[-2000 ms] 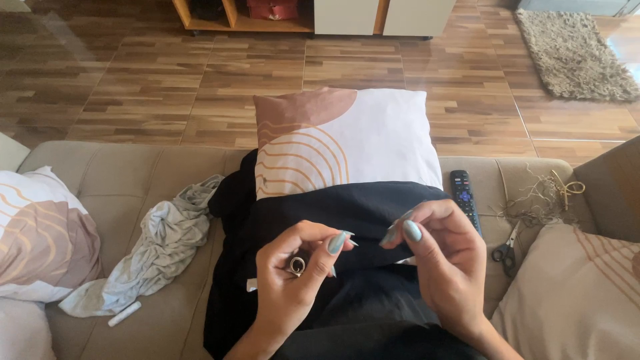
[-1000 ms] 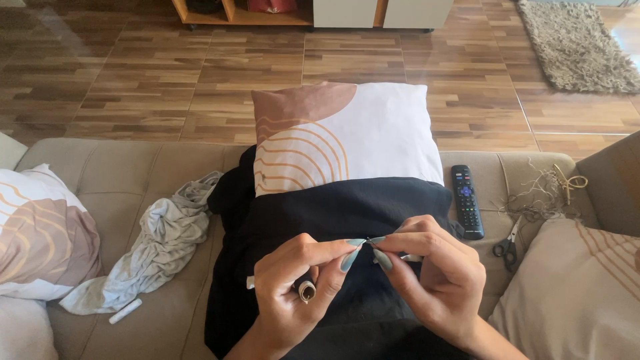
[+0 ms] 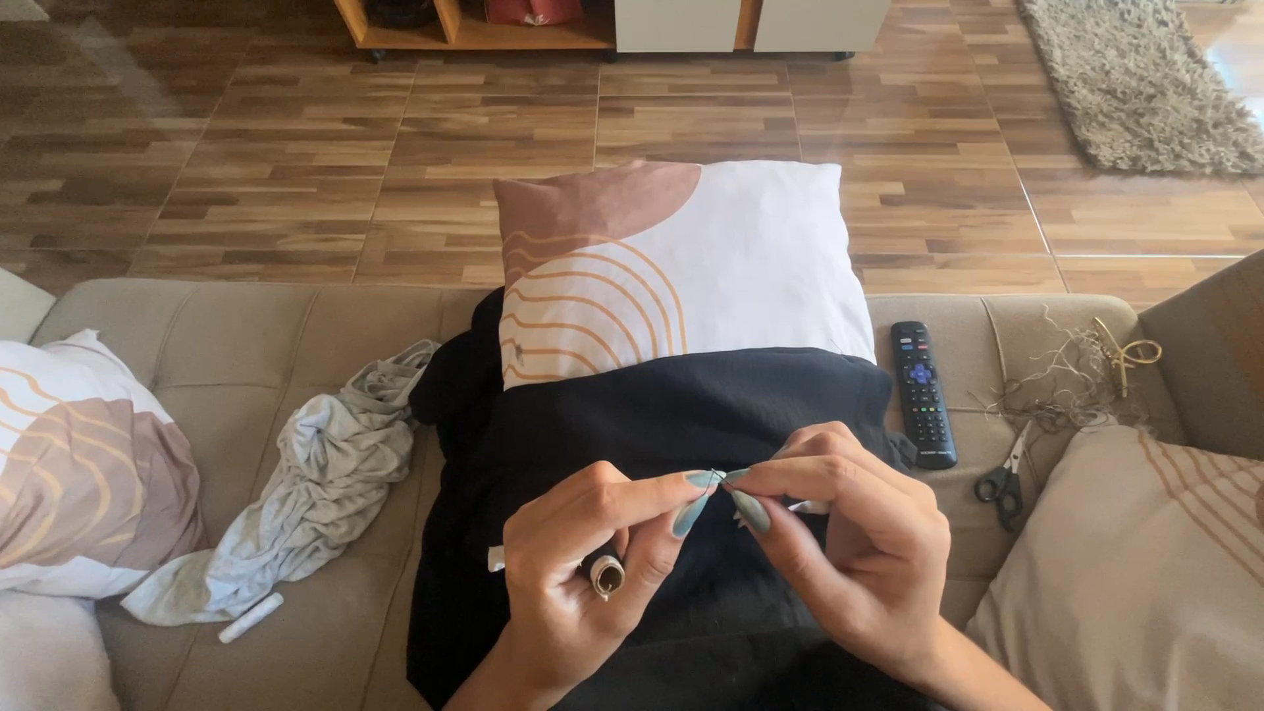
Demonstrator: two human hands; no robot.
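Observation:
My left hand (image 3: 592, 563) pinches a fine dark thread (image 3: 713, 480) between thumb and forefinger, and a small spool (image 3: 604, 571) is tucked in its curled fingers. Fingertip to fingertip with it, my right hand (image 3: 849, 543) pinches at the same spot; whether a needle is there is too small to tell. Both hands are above a black cloth garment (image 3: 632, 425), which covers the near part of a white and brown cushion (image 3: 760, 257). A bit of white material shows behind my right fingers.
On the beige sofa (image 3: 336, 553) lie a grey crumpled cloth (image 3: 316, 474), a white stick-like object (image 3: 251, 618), a remote control (image 3: 922, 395), scissors (image 3: 1005, 479) and tangled threads (image 3: 1066, 380). Cushions flank both sides. Beyond are a wooden floor, a cabinet (image 3: 681, 30) and a shaggy rug (image 3: 1136, 89).
Two seconds ago my hands were apart; they have come together, and their fingertips now meet above the black garment. The cushion and cloths have stayed in place.

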